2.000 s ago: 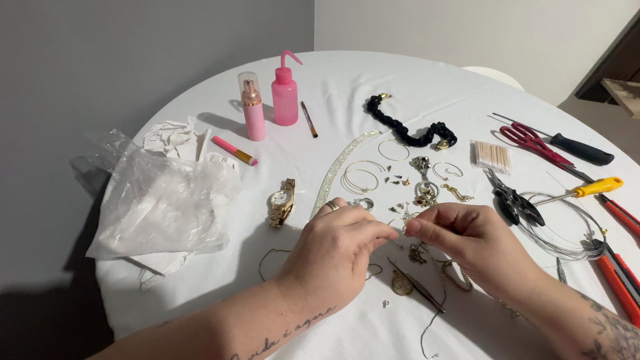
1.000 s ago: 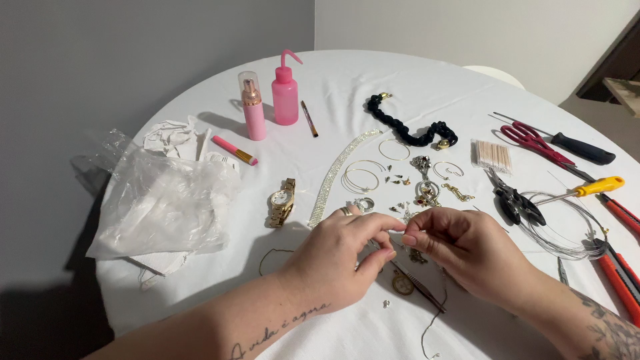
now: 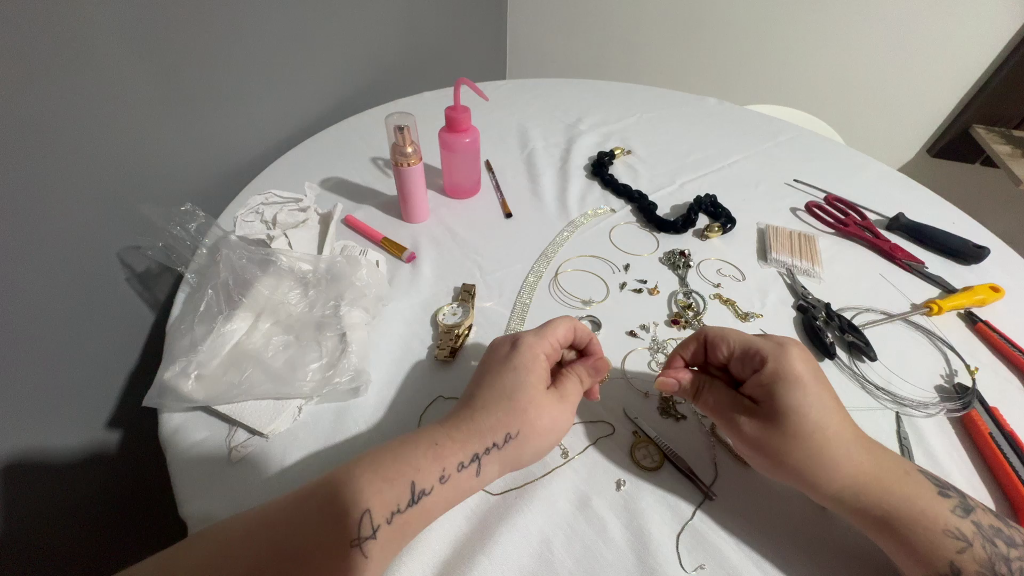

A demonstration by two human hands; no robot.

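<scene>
My left hand (image 3: 544,384) pinches a small gold-coloured piece, perhaps chain, between thumb and fingers, its shape mostly hidden. To its right, my right hand (image 3: 744,392) has thumb and forefinger pressed together; whether something fine is between them cannot be told. Below and between the hands lie metal tweezers (image 3: 670,454) beside a round gold-toned pendant (image 3: 646,451). A thin chain (image 3: 528,483) loops under my left wrist, and a small clear bead-like piece (image 3: 621,485) lies near the tweezers. Past the hands are earrings, a ring (image 3: 590,322) and hoops (image 3: 582,286).
A gold wristwatch (image 3: 455,317), plastic bag (image 3: 264,328) and pink brush (image 3: 376,238) lie left. Two pink bottles (image 3: 460,164) stand behind. Black necklace (image 3: 640,200), cotton swabs (image 3: 790,250), pliers (image 3: 832,324), scissors (image 3: 864,232), wire coil (image 3: 920,400) and yellow-handled screwdriver (image 3: 964,298) lie beyond and right.
My hands, close together at the fingertips a second ago, are now apart, with a gap between them. The surrounding jewellery and tools have not plainly moved.
</scene>
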